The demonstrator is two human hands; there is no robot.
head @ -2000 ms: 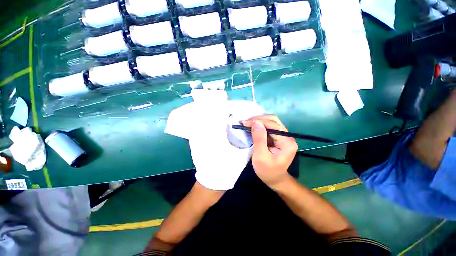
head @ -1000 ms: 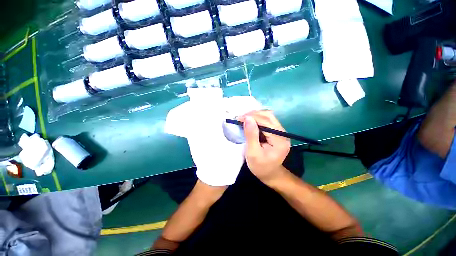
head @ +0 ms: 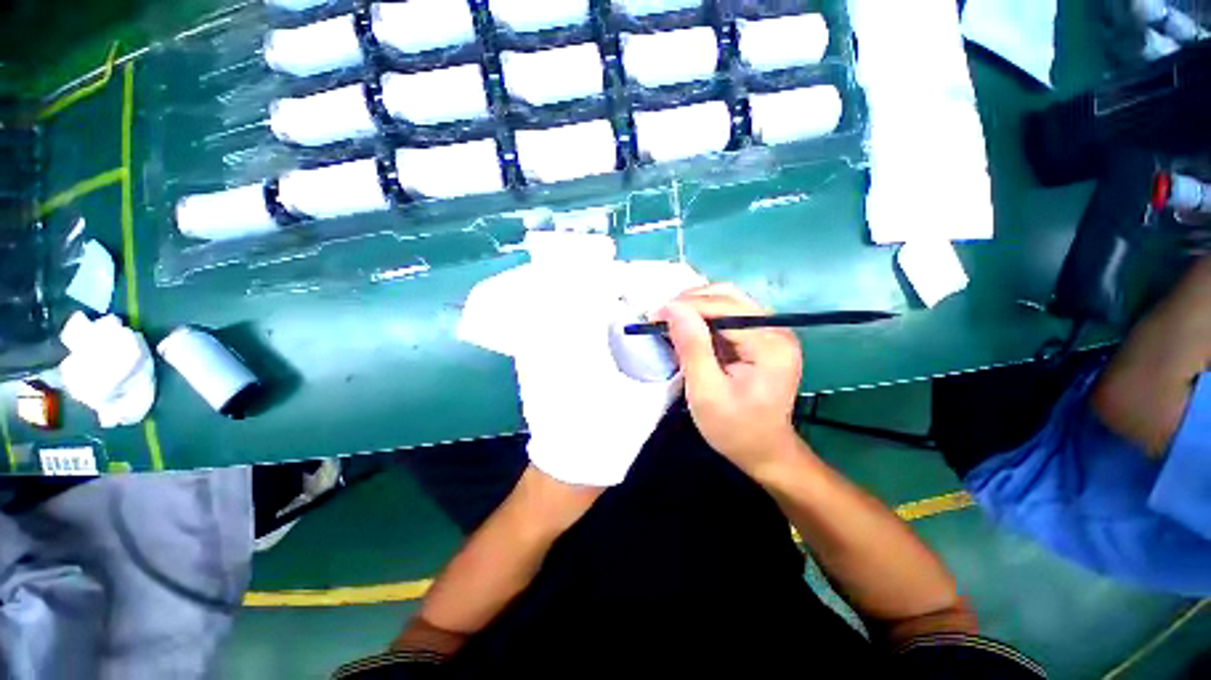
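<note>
My left hand wears a white glove that merges with a white cloth. It holds a small housing, seen as a pale-grey curved face at the glove's right side; the rest of it is hidden by glove and fingers. My bare right hand holds a thin black pen-like stick like a pencil, its left end at the housing's upper edge. Whether the tip touches cannot be told.
A clear blister tray holds rows of white housings. Flat white wipes lie right of it. A black heat gun stands near a person's arm. At left are a loose housing, crumpled wipe, orange-brown item and label.
The stick has swung from sloping down to the right to nearly level, its free end higher. The right hand has turned with it. The left hand still holds the housing. The view has shifted slightly.
</note>
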